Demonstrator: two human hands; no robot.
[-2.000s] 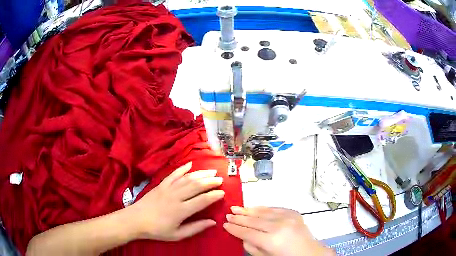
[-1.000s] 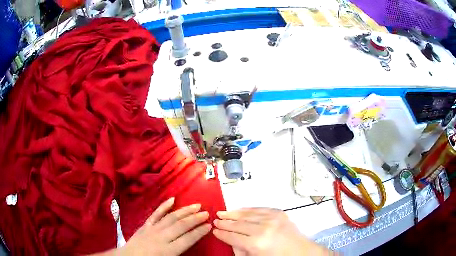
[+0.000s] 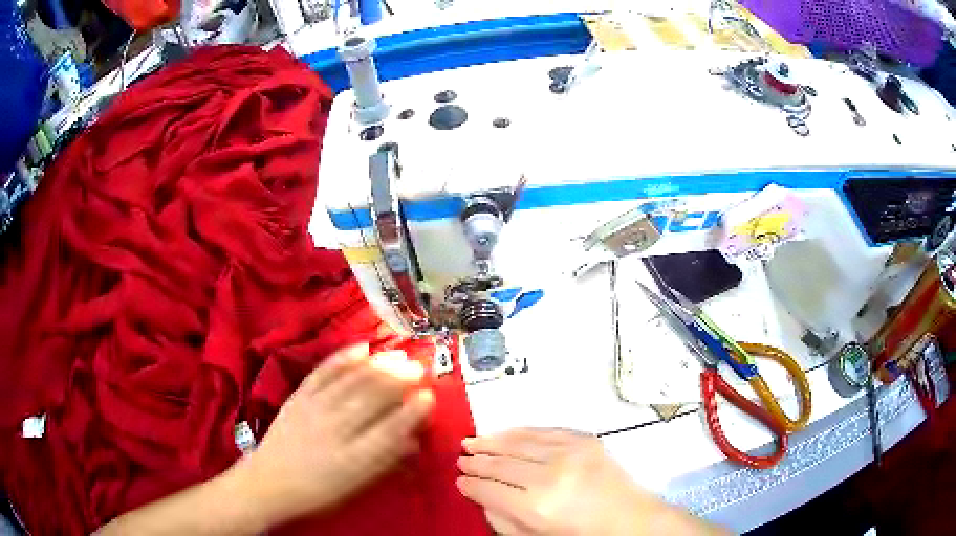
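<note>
A red fabric panel (image 3: 446,450) lies flat under the presser foot (image 3: 442,359) of the white sewing machine (image 3: 587,136). My left hand (image 3: 341,440) lies on the panel, left of and just below the foot, slightly blurred, its fingers pointing up-right. My right hand (image 3: 561,484) rests at the panel's right edge, below the foot, fingertips on the fabric and palm over the white bed. Both hands lie flat; neither visibly pinches the cloth. The large crumpled red heap (image 3: 178,241) joins the panel at the left.
Scissors (image 3: 746,382) with red and orange-yellow handles lie on the bed at the right, beside a dark flat rectangle (image 3: 692,274). A control panel (image 3: 904,206) is at the right. A purple basket (image 3: 854,26) stands behind. A pale measuring strip (image 3: 781,461) runs along the front edge.
In the last second my left hand has moved up toward the presser foot, and my right hand has stayed by the panel's edge. Earlier, the view shifted and the machine appeared further left.
</note>
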